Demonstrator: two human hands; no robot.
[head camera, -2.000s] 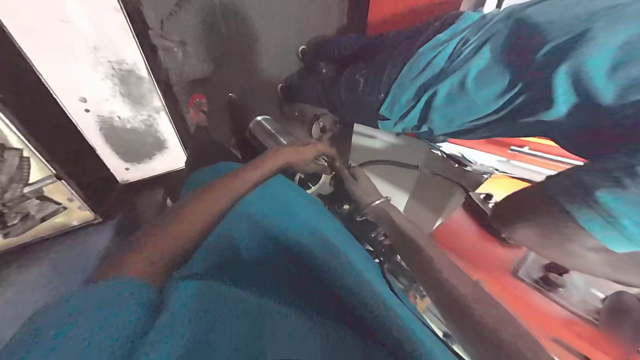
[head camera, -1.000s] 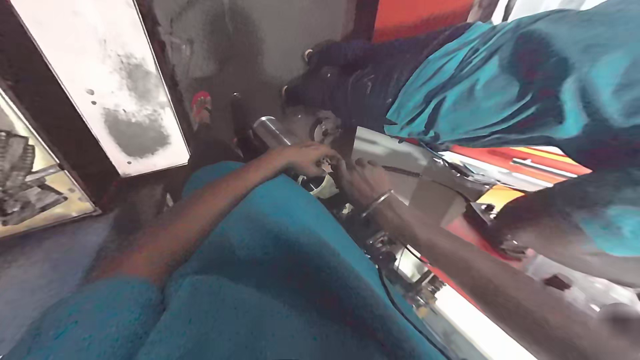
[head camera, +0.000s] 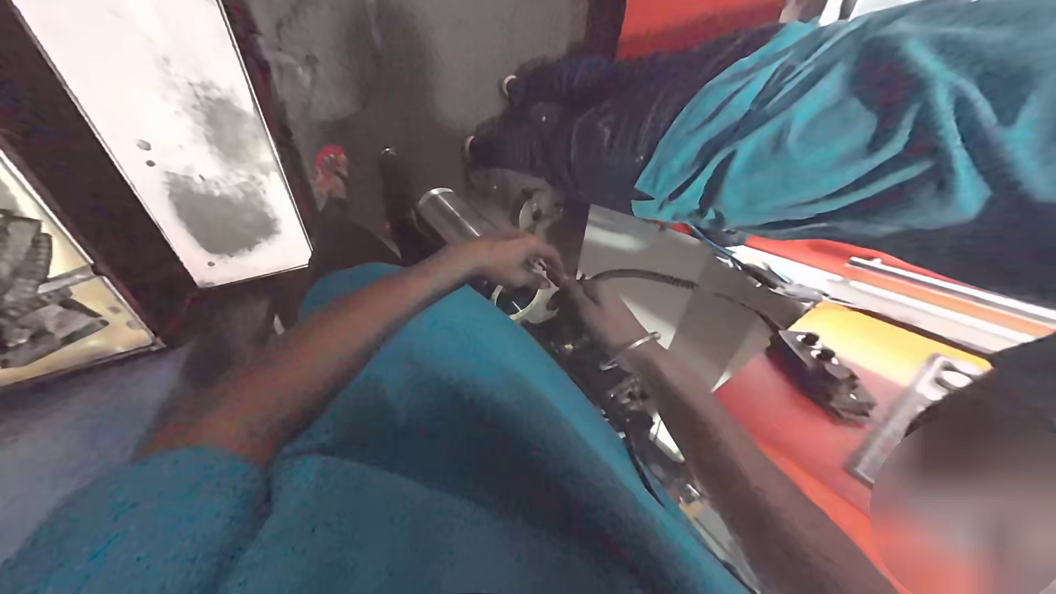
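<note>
Near the middle of the head view, my left hand (head camera: 513, 257) has its fingers curled around a small metal part (head camera: 540, 268), whose kind is too blurred to tell. My right hand (head camera: 601, 309), with a metal bangle at the wrist, meets it from the other side; its fingertips are at the same part, and its grip is partly hidden. Just beneath the hands lies a round metal-rimmed part (head camera: 521, 304) of a machine. A metal cylinder (head camera: 452, 213) extends up and left from behind my left hand. A dark ribbed cable (head camera: 643, 274) runs right from beside my right hand.
A co-worker in a teal shirt (head camera: 825, 140) and dark trousers is close at the upper right. A red and yellow surface (head camera: 858, 330) at the right holds a dark device (head camera: 821, 375) with knobs and a metal plate (head camera: 916, 412). White panel (head camera: 223, 124) at the upper left.
The co-worker's arm, seen at the right before, has moved out of the way, and a head now shows at the lower right. My two hands stay together at the same place.
</note>
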